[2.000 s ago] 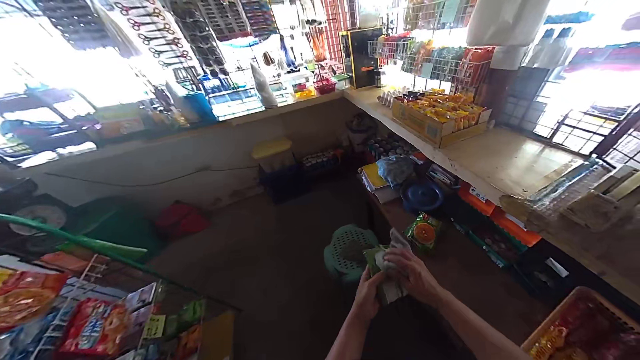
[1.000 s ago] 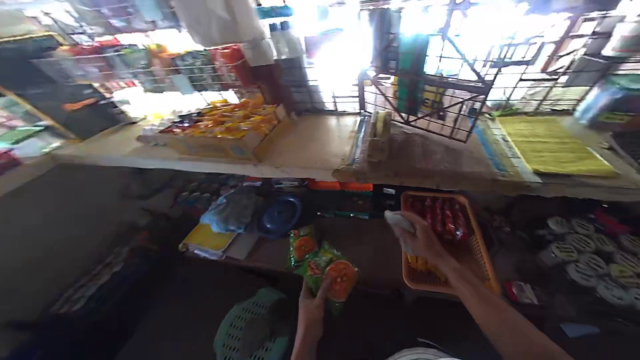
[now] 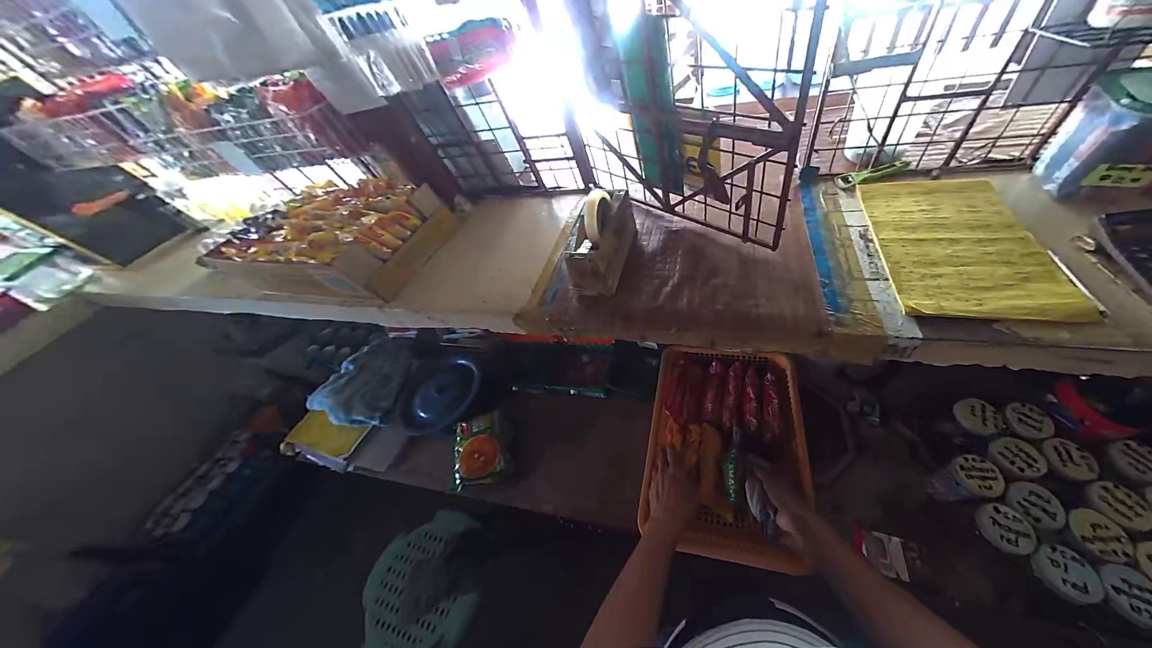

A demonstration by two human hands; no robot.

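Observation:
Both my hands are inside an orange plastic basket (image 3: 661, 531) below the counter. My left hand (image 3: 673, 486) rests on yellow packets (image 3: 709, 459) at the basket's left side; its grip is unclear. My right hand (image 3: 776, 499) is at the right side, closed on a greyish, crumpled thing (image 3: 759, 504) that looks like plastic. A green packet (image 3: 733, 477) stands between the hands. Red packets (image 3: 733, 396) lie in a row at the back of the basket. To the left, a green packet with an orange fruit picture (image 3: 480, 456) lies on the lower shelf.
The counter (image 3: 486, 270) runs above the basket, bearing a carton of snack packets (image 3: 333, 243), a tape dispenser (image 3: 598, 243) and a yellow pad (image 3: 972, 252). A blue lid (image 3: 441, 393) lies on the lower shelf. Round labelled lids (image 3: 1035, 508) are at right, a green perforated stool (image 3: 423, 576) below.
The view has swung right. A second ago my left hand held green packets with an orange picture and my right was over the basket; now both hands are down in it.

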